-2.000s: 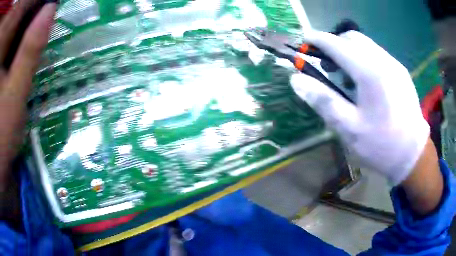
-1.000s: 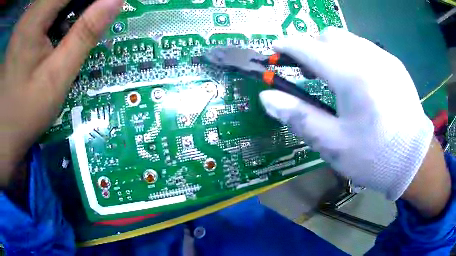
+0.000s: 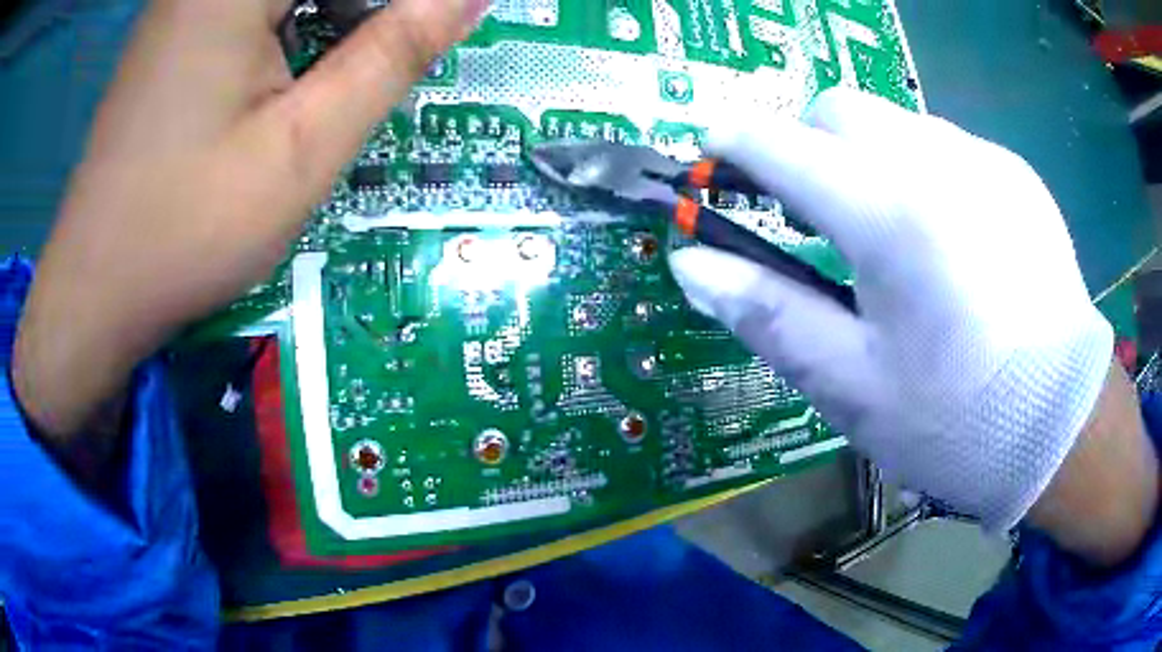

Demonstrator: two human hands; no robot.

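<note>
A large green circuit board (image 3: 433, 369) with white border lines and shiny solder areas lies in front of me. My right hand (image 3: 930, 293), in a white knitted glove, holds diagonal cutters (image 3: 612, 171) with black handles and orange bands. Their silver jaws are over the rows of leads in the upper middle of the board. My bare left hand (image 3: 204, 191) lies over the board's upper left; its fingertips are cut off by the top edge. A dark block-like item (image 3: 334, 26) shows behind its thumb, and whether the hand holds it is unclear.
A red pad (image 3: 283, 471) shows under the board's left and lower edges. A small white connector (image 3: 231, 397) lies on the dark green mat left of the board. Yellow edging (image 3: 484, 580) runs along the near bench edge. A metal frame stands below at the right. Red items show at the far right.
The board now shows further right in view, with more red pad visible. The left hand also shows further right. The cutters remain in the gloved hand over the upper middle of the board.
</note>
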